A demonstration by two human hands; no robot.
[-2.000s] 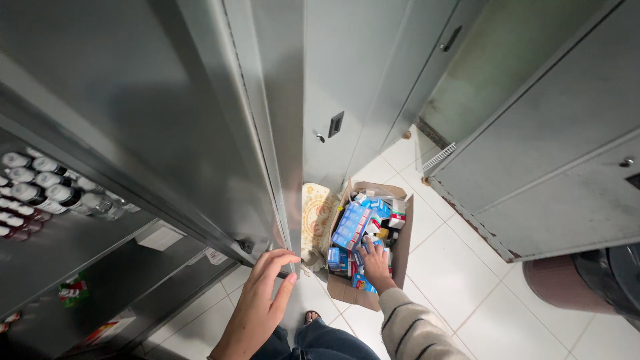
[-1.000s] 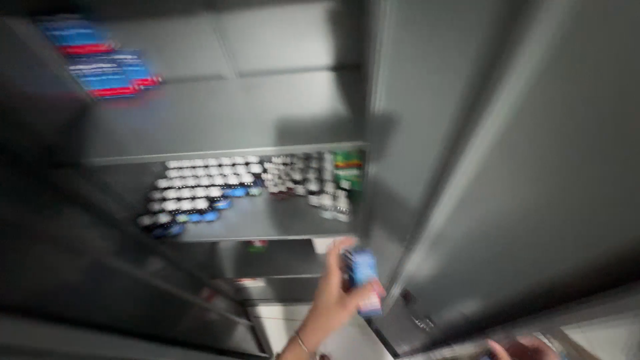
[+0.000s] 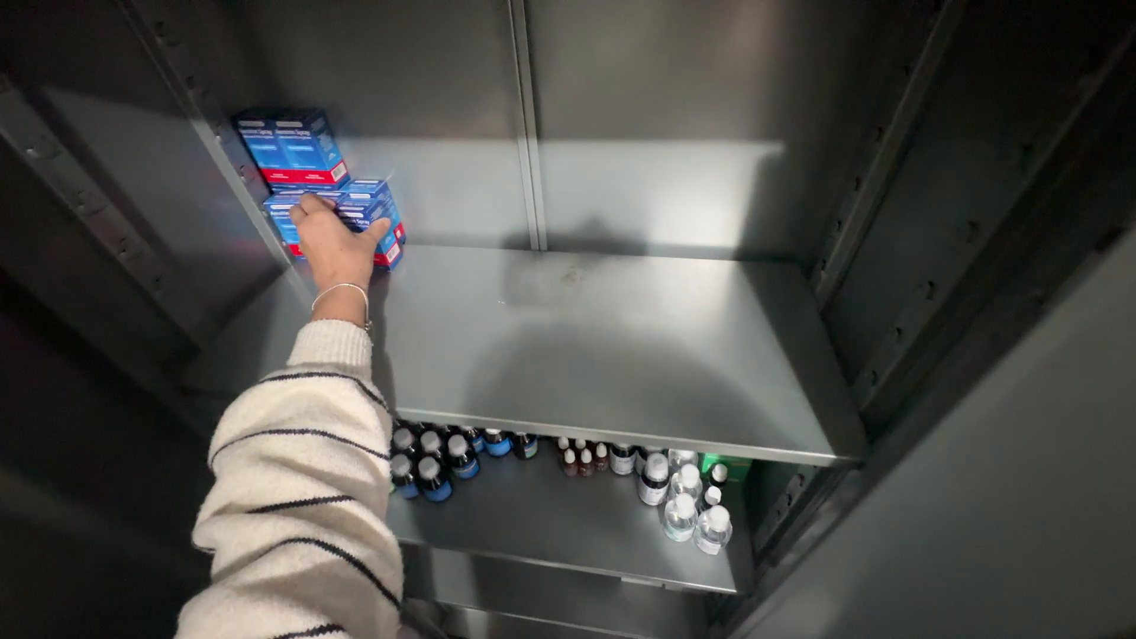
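My left hand (image 3: 337, 244), with a thin bracelet at the wrist and a striped knit sleeve, reaches to the left rear of a grey metal shelf. Its fingers and thumb are around a blue and red spray carton (image 3: 359, 213), partly covered by the hand. Beside it, more of these cartons (image 3: 282, 209) stand against the cabinet's left side, and others (image 3: 306, 155) are stacked above them. My right hand is out of view.
Metal cabinet walls enclose the shelf (image 3: 603, 346) on both sides. On the shelf below are dark bottles with white caps (image 3: 432, 479), small dropper bottles (image 3: 586, 461), clear bottles (image 3: 680, 517) and a green box (image 3: 732, 466). A grey door panel (image 3: 994, 461) is at right.
The view has swung from the floor carton up to the cabinet. My left hand, seen with a blue carton one second ago, is now at the stacked cartons. My right hand has left view.
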